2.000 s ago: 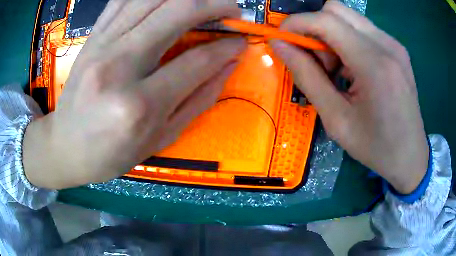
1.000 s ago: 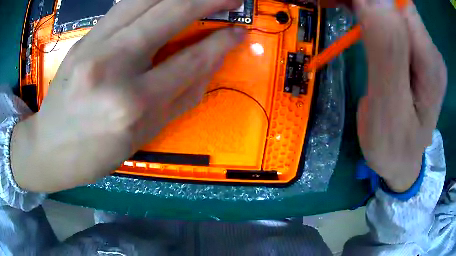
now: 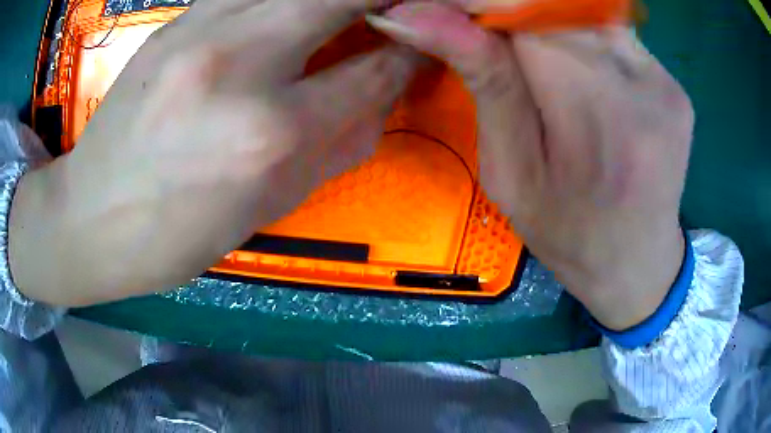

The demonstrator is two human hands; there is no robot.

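The orange rear housing (image 3: 406, 203) lies in front of me, its upper part covered by my hands. My left hand (image 3: 203, 144) is over its left and middle part, with the fingertips near the top centre; what they touch is hidden. My right hand (image 3: 566, 152) is over the housing's right side and holds the blurred orange spudger (image 3: 558, 13) near the top edge. The fingers of both hands meet or overlap near the top centre. A thin dark lead (image 3: 467, 172) curves over the housing floor down to a short black piece (image 3: 438, 280) at the near right corner.
A long black foam strip (image 3: 308, 247) lies along the near edge. Clear bubble wrap (image 3: 380, 310) sticks out under the housing on the green mat (image 3: 727, 161). A blue wrist strap (image 3: 655, 326) is on my right wrist. A yellow line (image 3: 760, 17) shows at the top right.
My right hand went out to the right with the spudger, uncovering the small sub-board, and is now back beside my left fingertips. My left hand stays over the housing.
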